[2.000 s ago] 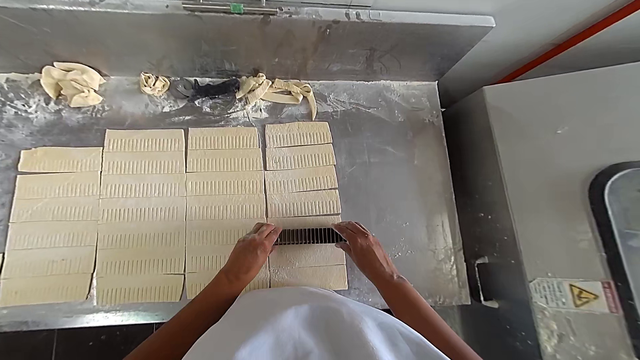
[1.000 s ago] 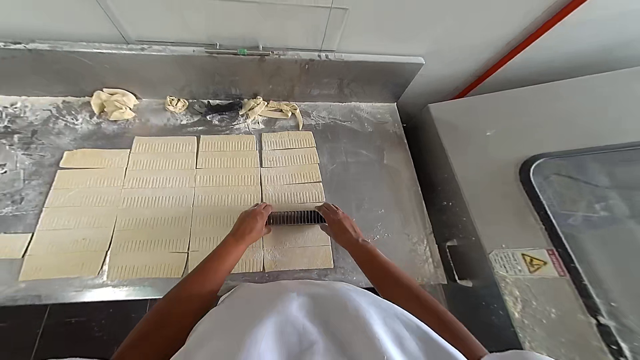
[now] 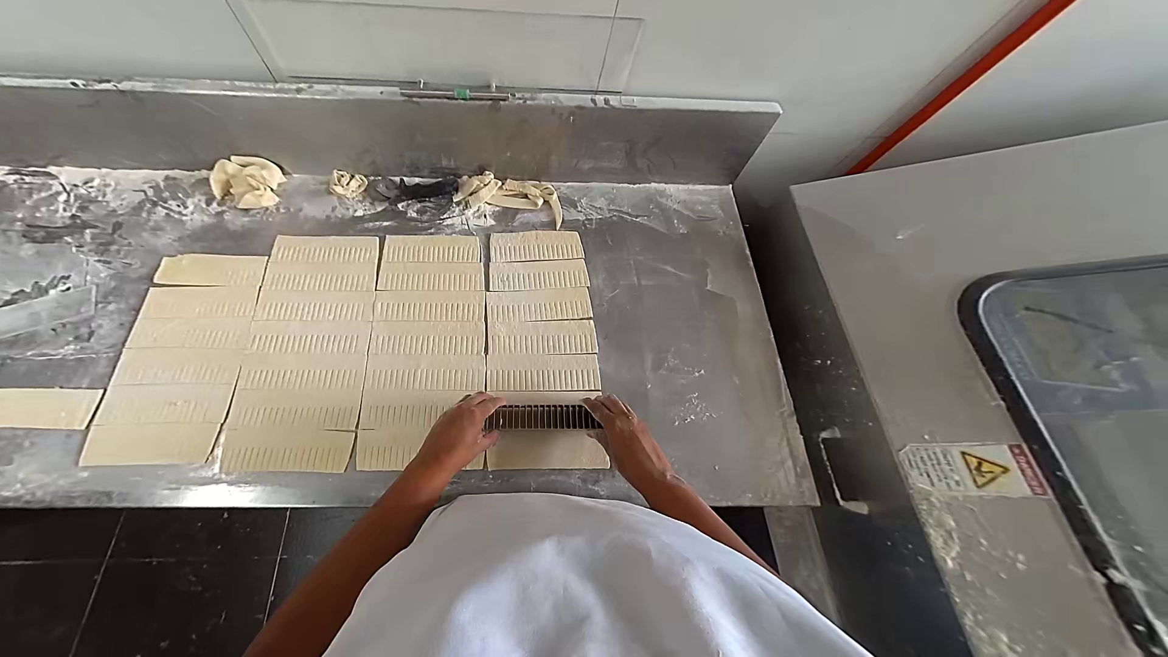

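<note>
Between my two hands lies a multi-blade metal dough cutter [image 3: 543, 417], flat on the rightmost column of dough strips. My left hand [image 3: 461, 429] grips its left end and my right hand [image 3: 628, 440] its right end. Rows of short parallel slits show on the dough strip [image 3: 544, 372] just above the cutter. The bottom dough piece [image 3: 547, 451] of this column shows no slits on its visible part. Further slit dough strips [image 3: 427, 338] lie in columns to the left, edge to edge. What lies directly under the cutter is hidden.
Dough scraps [image 3: 246, 181] and a dark cloth-like item [image 3: 420, 190] lie along the back of the floured steel table [image 3: 675, 319], before its upright backsplash [image 3: 620, 141]. A single dough strip [image 3: 50, 408] lies at far left. A grey machine [image 3: 876, 274] with a warning label stands right.
The cutter, held in both my hands, has moved slightly down the rightmost column, toward my body. The view has shifted, showing more of the wall.
</note>
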